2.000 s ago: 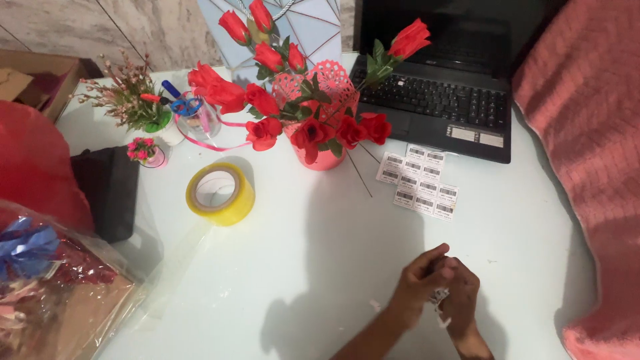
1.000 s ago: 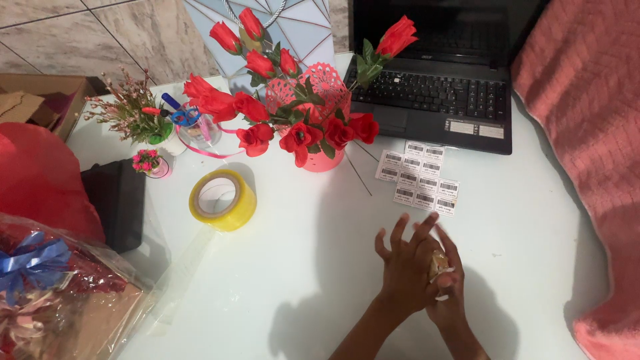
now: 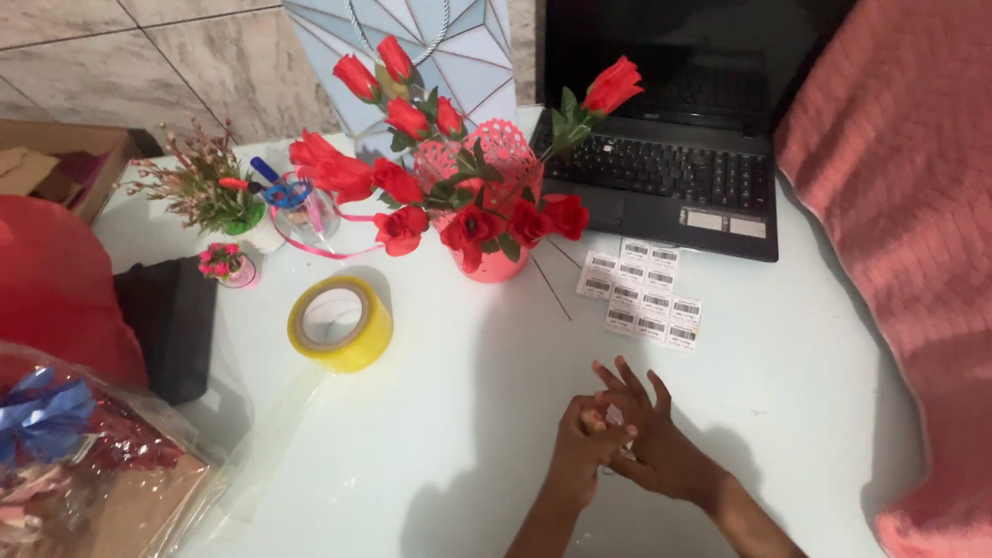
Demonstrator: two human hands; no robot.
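Observation:
Both hands meet above the white table, right of centre and below the sheet of barcode stickers [image 3: 642,298]. A small brownish-gold object [image 3: 595,421], its kind unclear, sits in the fingers of my left hand [image 3: 581,449]. My right hand [image 3: 659,446] is up against it, with thumb and index finger at the object and the other fingers spread. Something thin and whitish shows between the hands. A roll of yellow packing tape [image 3: 364,333] lies to the left, its loose clear end trailing down the table.
Artificial red roses stand in a pink pot [image 3: 496,260] at the back centre. Behind the stickers is a black laptop [image 3: 659,186]. A pink cloth [image 3: 883,256] hangs at the right. Small plants, a cup with scissors [image 3: 287,194], a black tablet-like object [image 3: 174,329] and a plastic-wrapped item [image 3: 116,496] are left.
The hands have shifted slightly down from the stickers since one second ago. My right hand's fingers are now spread, and the left fingers are curled around the small object.

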